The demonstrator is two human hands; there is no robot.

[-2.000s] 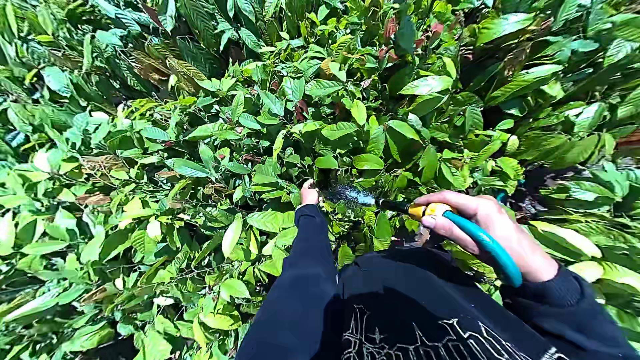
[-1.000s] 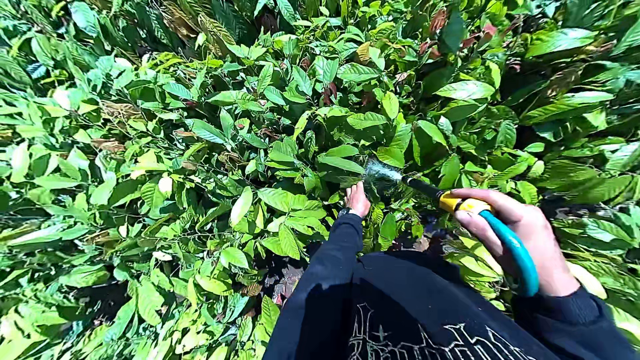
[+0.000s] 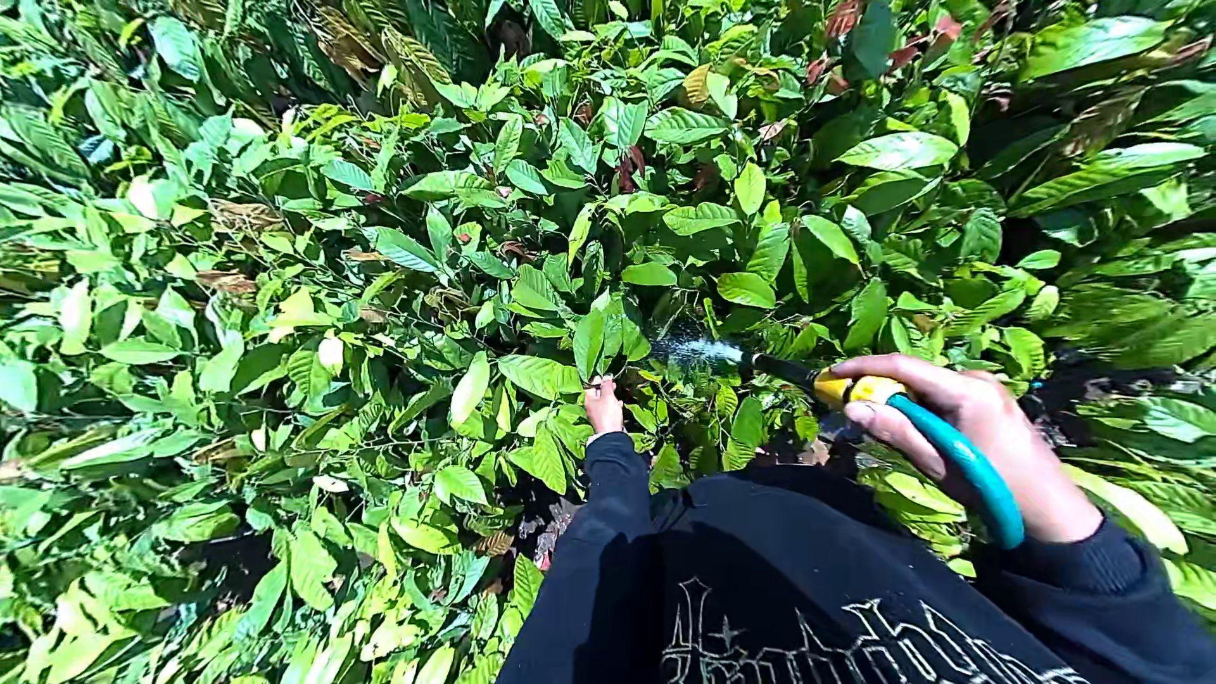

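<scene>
My right hand (image 3: 978,427) grips a hose nozzle (image 3: 825,383) with a black barrel and a yellow body. From its back a teal garden hose (image 3: 964,465) curves down past my wrist. White water spray (image 3: 698,350) leaves the tip toward the left, onto the foliage. My left hand (image 3: 604,407) is at the middle of the view, left of the spray, its fingers closed around a leafy plant stem. Upright green leaves (image 3: 591,342) rise just above those fingers. Part of the stem is hidden by the leaves and fingers.
Dense leafy plants (image 3: 332,380) surround both hands and reach all edges of the view. Some brown, withered leaves (image 3: 242,217) lie among them. Dark ground (image 3: 541,522) shows between plants beside my left sleeve. My dark printed sweatshirt (image 3: 807,570) fills the bottom.
Against one second ago, my left hand has leaves raised above its fingers. The spray continues from the nozzle in my right hand. The view has shifted somewhat since the first frame.
</scene>
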